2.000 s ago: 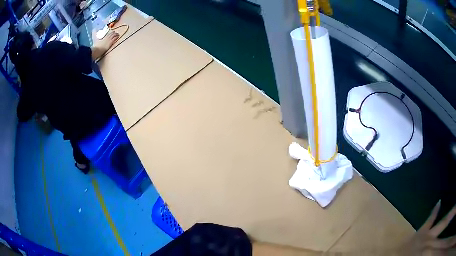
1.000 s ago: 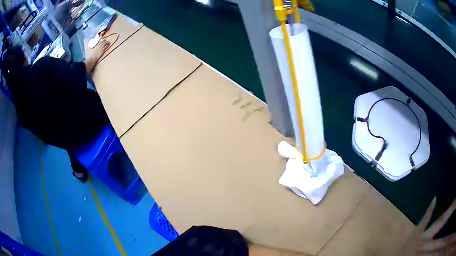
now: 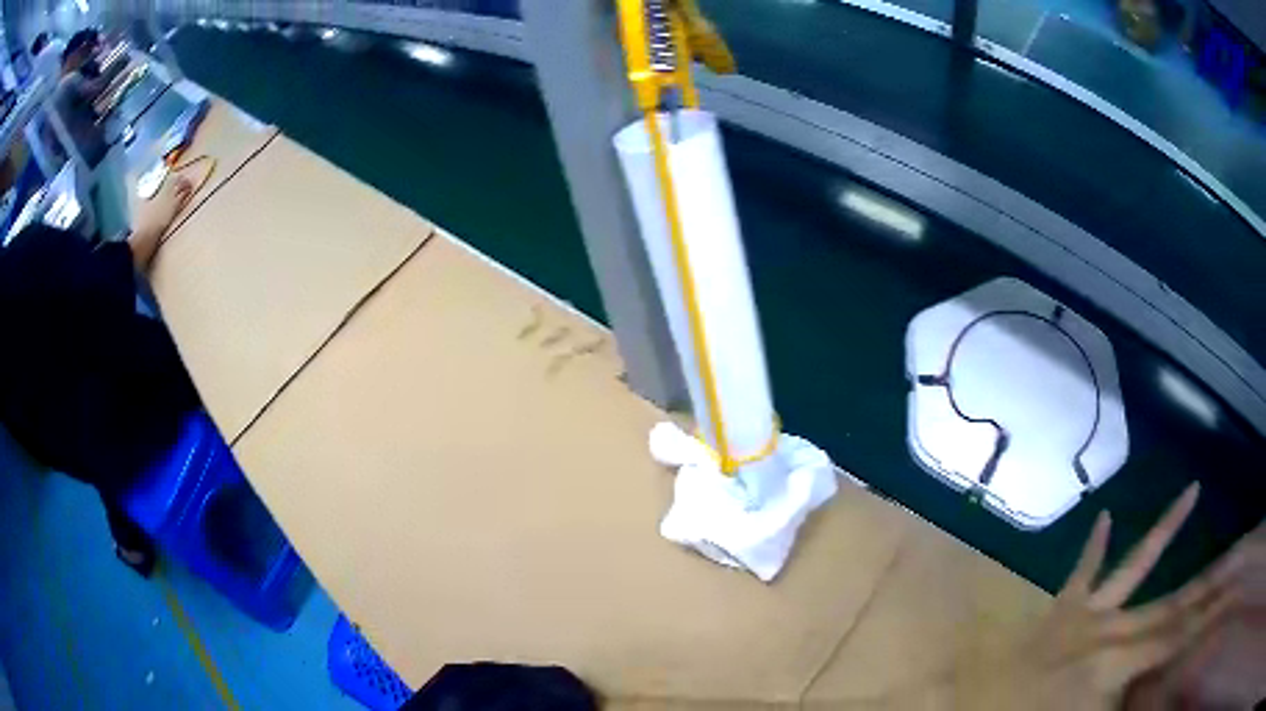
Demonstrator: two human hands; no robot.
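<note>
My left hand (image 3: pixel 1097 625) is blurred at the lower right, fingers spread and empty, over the bench edge near the conveyor. A blurred skin-coloured shape at the right edge looks like my right hand (image 3: pixel 1229 632); it is cut off and its grip cannot be told. A white panel (image 3: pixel 1041 403) with a curved dark wire ring lies flat on the green belt above my hands. A yellow caulking gun (image 3: pixel 660 63) with a white tube (image 3: pixel 708 278) leans nose-down by the post, its tip on a crumpled white cloth (image 3: pixel 750 514).
A grey metal post (image 3: pixel 590 195) stands at the bench edge behind the gun. Cardboard (image 3: pixel 417 486) covers the bench. A person in dark clothes (image 3: pixel 83 347) is at the left, one hand on the bench, by a blue stool (image 3: pixel 208 514). A blue basket (image 3: pixel 364 667) is below the bench.
The view has swung right, so the bench, gun and post appear further left. The panel now sits closer to my spread fingers. Another blurred skin-coloured shape shows at the right edge.
</note>
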